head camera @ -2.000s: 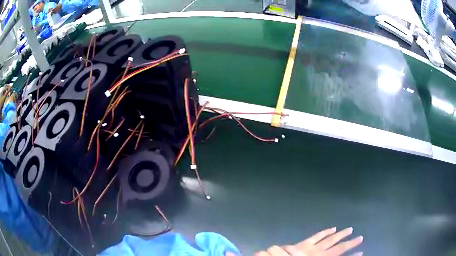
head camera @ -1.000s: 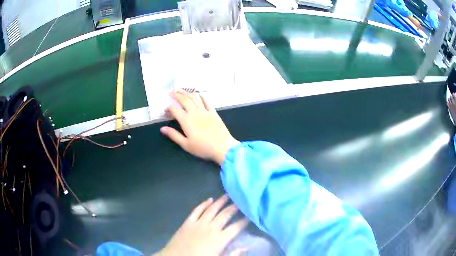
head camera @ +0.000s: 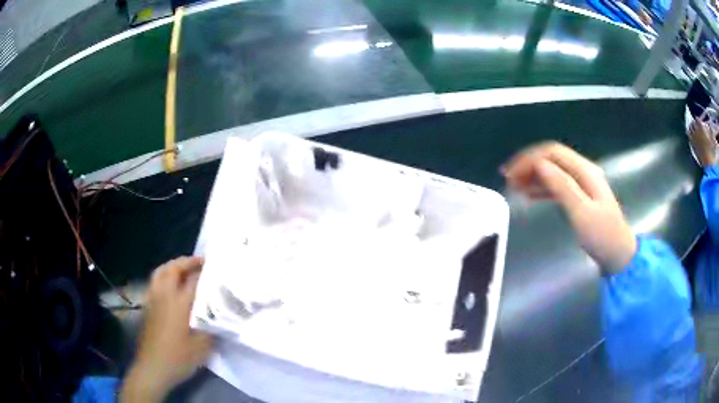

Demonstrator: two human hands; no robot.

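The white rear housing (head camera: 355,260) lies open side up on the dark bench in front of me, slightly turned. A black pad (head camera: 475,295) is on its right inner wall and a small black patch on its far wall. A thin white foam sheet (head camera: 260,378) shows under its near edge. My left hand (head camera: 169,327) grips the housing's left edge. My right hand (head camera: 571,197) is off the housing to the right, blurred, fingers curled; nothing clear shows in it.
Black blower fans (head camera: 63,315) with thin red leads (head camera: 67,212) stand at the left. Beyond the white rail (head camera: 331,114) is the green conveyor (head camera: 489,71) with a yellow tape strip (head camera: 172,94) and a clear sheet. Another person's hand (head camera: 700,142) is at the far right.
The white housing and sheet have come off the belt onto the bench. My left hand has moved to the housing's left edge. My right hand has moved off to the right.
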